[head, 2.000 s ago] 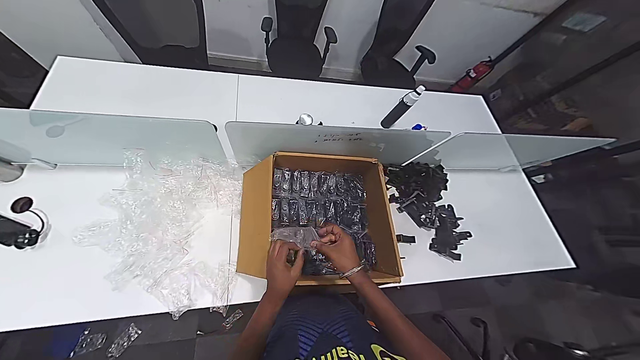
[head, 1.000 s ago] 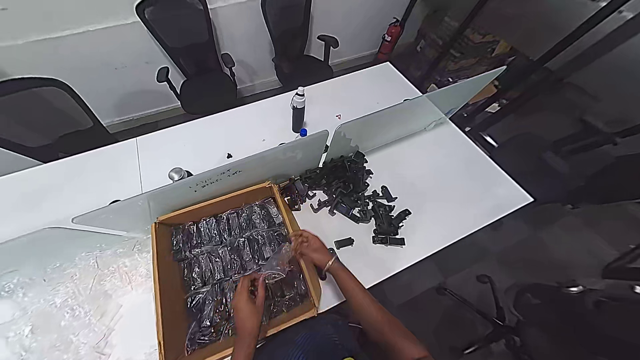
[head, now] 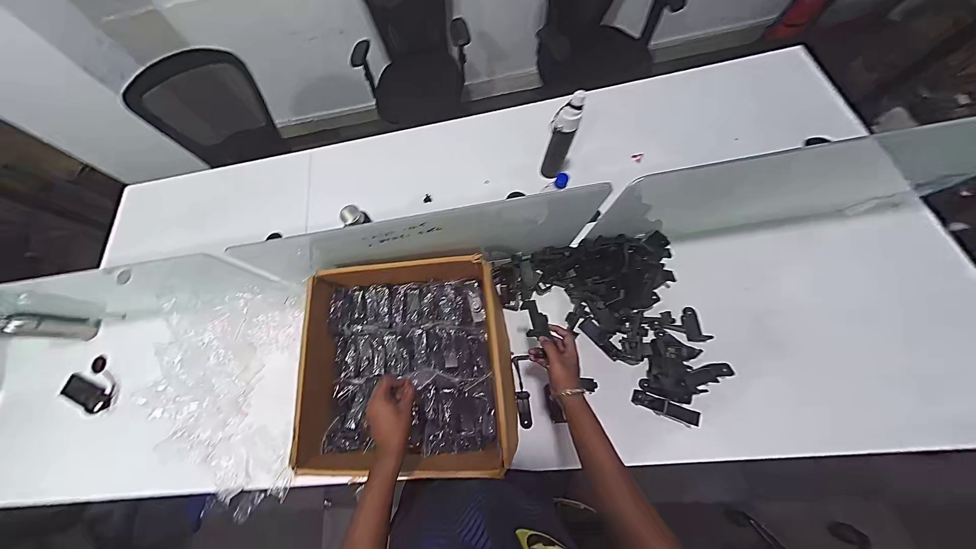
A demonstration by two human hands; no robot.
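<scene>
A cardboard box [head: 303, 396] holds rows of dark parts in clear plastic bags [head: 412, 347]. Over its front rows is my left hand [head: 390, 412], its fingers closed on the edge of a clear plastic bag [head: 435, 379]. Just outside the box's right wall, my right hand [head: 558, 358] touches a black plastic part [head: 537, 320] at the near left side of a heap of black plastic parts [head: 618, 274]. Whether the fingers grip that part is unclear. Beside the wrist lie a thin black part [head: 523, 408] and another dark piece, partly hidden by the forearm.
Clear empty plastic bags [head: 221, 381] spread over the white table [head: 801, 343] left of the box. Frosted glass dividers [head: 473, 221] stand behind the box and the heap. Beyond them are a bottle [head: 563, 137] and a silver-topped object [head: 352, 216]. A small black device [head: 85, 393] lies far left.
My right hand has left the clear bag that both hands held over the box and moved right to the black parts. My left hand stays over the box. The view has shifted.
</scene>
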